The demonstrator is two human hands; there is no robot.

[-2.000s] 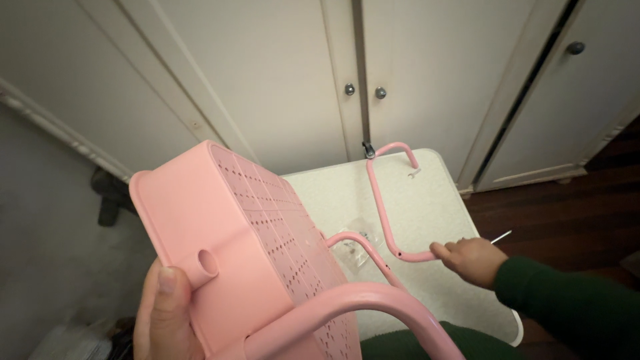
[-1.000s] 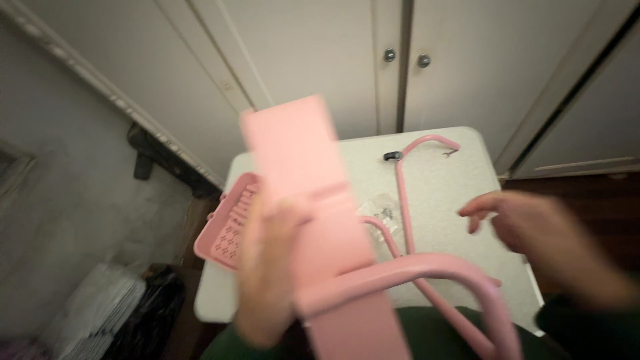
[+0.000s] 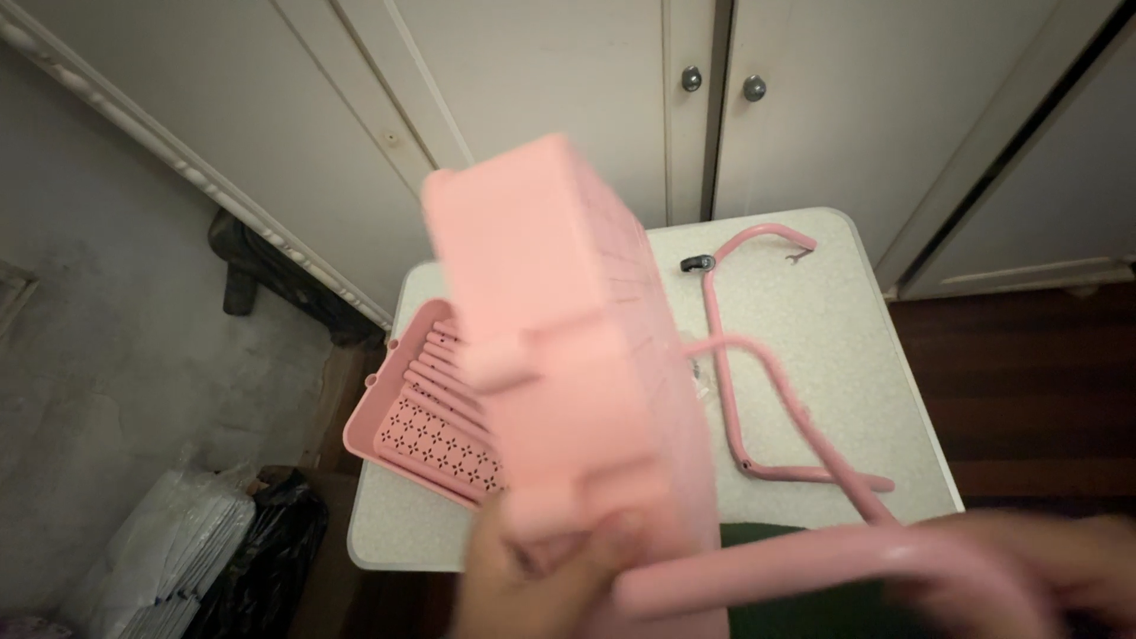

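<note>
My left hand (image 3: 555, 572) grips the lower end of a pink plastic basket (image 3: 541, 266), tilted above the table and blurred. A bent pink metal tube (image 3: 816, 564) lies across the front, one end beside the basket's lower side. At the lower right, my right hand (image 3: 1038, 559) is at this tube, its fingers partly hidden behind it. A second pink tube frame (image 3: 723, 382) with a black caster (image 3: 698, 264) rests on the white table. Another pink basket (image 3: 444, 435), with tubes in it and a perforated bottom, sits on the table's left. Behind the held basket shows a small clear bag (image 3: 704, 382).
The white speckled table (image 3: 852, 355) stands against white cabinet doors (image 3: 550, 80) with round knobs. A small metal wrench (image 3: 800, 256) lies near the table's back right. Wrapped white sheets (image 3: 160, 541) and a black plastic bag (image 3: 266, 550) are on the floor at left.
The held basket has turned, and my left hand now grips its lower end. My right hand has let go of the tube frame on the table and come to the front tube.
</note>
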